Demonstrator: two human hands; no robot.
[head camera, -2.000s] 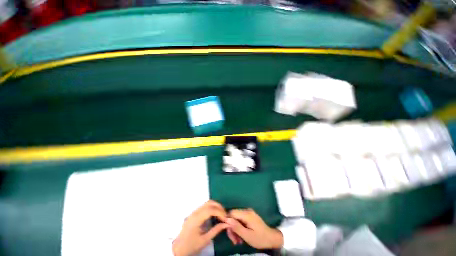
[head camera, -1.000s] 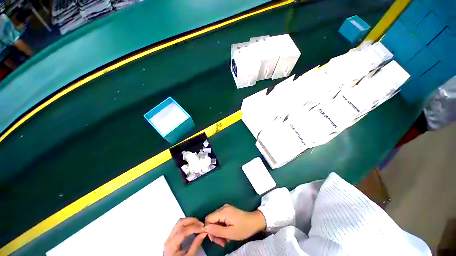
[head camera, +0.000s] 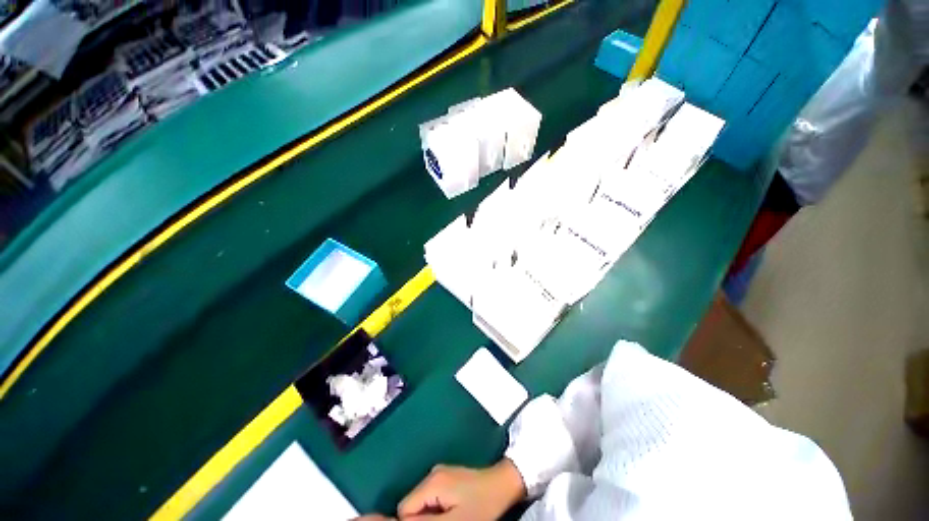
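My right hand is at the bottom edge, its fingers curled together; whether it holds something tiny cannot be told. Only a sliver of my left hand shows at the bottom edge, beside the right fingertips; the rest is cut off. The black parts bin stands on the yellow edge strip ahead of my hands, with small white parts in it. A white flat card lies on the green bench just beyond my right cuff. A corner of the white sheet shows at the bottom left.
White retail boxes stand in rows on the bench at right. On the green belt are an open blue box, joined white boxes and another blue box. A blue stack and a brown carton are at right.
The view has turned and shifted right, so my hands and the white sheet sit lower and my left hand is nearly out of view. My hands stay close together.
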